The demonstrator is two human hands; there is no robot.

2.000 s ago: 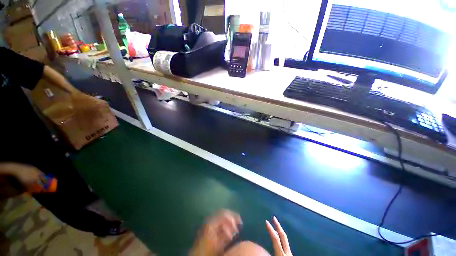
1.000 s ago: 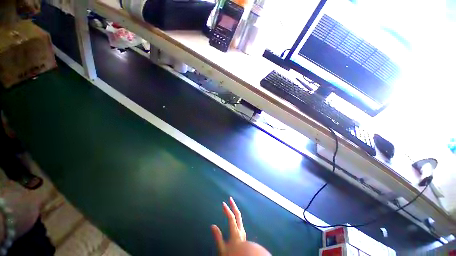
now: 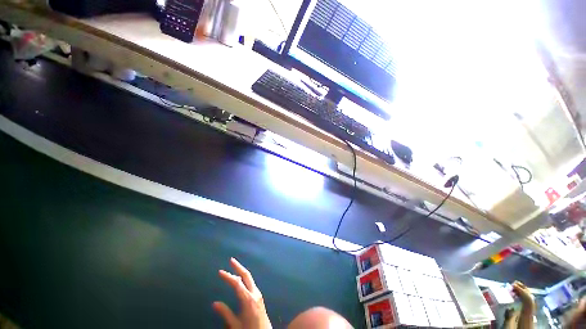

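Note:
A block of small white product boxes (image 3: 417, 292) stands on the green work surface (image 3: 128, 250) at the lower right, with red and blue picture ends facing left. My right hand (image 3: 245, 301) shows at the bottom centre, left of the boxes and apart from them. Its fingers are spread and it holds nothing. The lower part of this hand is cut off by the bottom edge. My left hand is out of the picture. A rounded skin-coloured shape, blurred, shows at the bottom edge beside my right hand.
A black conveyor belt (image 3: 212, 160) runs behind a pale rail. The shelf above holds a handheld terminal (image 3: 182, 18), keyboard (image 3: 315, 110), monitor (image 3: 347, 48) and mouse (image 3: 401, 151). A cable (image 3: 353, 183) hangs to the boxes. Another person's hand (image 3: 525, 297) is at the far right.
The view has swung right, bringing the box block in and losing the person and carton at left. My left hand, blurred two seconds ago, has left the picture. My right hand sits further left.

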